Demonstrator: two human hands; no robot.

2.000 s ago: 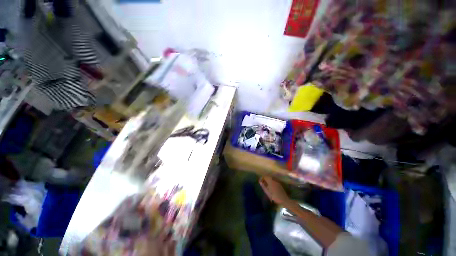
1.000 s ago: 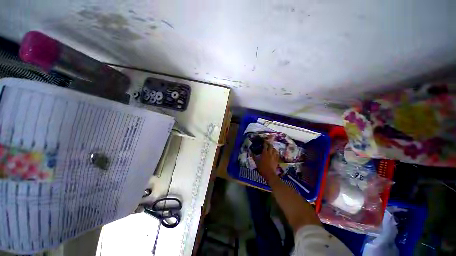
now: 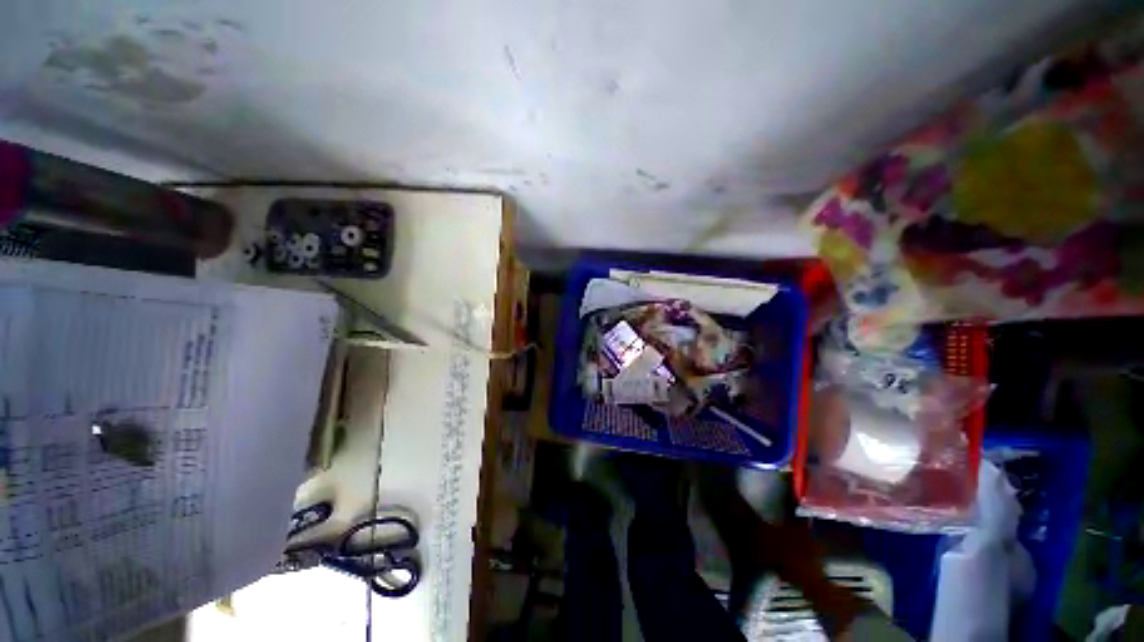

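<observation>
A blue plastic basket (image 3: 567,376) stands right of centre. It holds floral scraps (image 3: 688,336), white papers or labels (image 3: 625,345) and a thin white stick-like piece. My right hand (image 3: 743,517) is dark and blurred just below the basket's near edge, outside it; its fingers and anything in them cannot be made out. The forearm comes from the bottom right. My left hand is out of the picture. A red basket (image 3: 804,426) beside the blue one holds clear bags (image 3: 893,433).
A white table (image 3: 427,263) at left bears a bobbin tray (image 3: 329,238), black-handled shears (image 3: 376,554) and a ruler strip. A large printed sheet (image 3: 151,477) covers the left side. Floral cloth (image 3: 922,213) hangs upper right. Blue crate (image 3: 1066,502) at lower right.
My right hand has left the blue basket's scraps and moved down towards the lower edge. White labels now lie visible on the scraps. The view has shifted slightly.
</observation>
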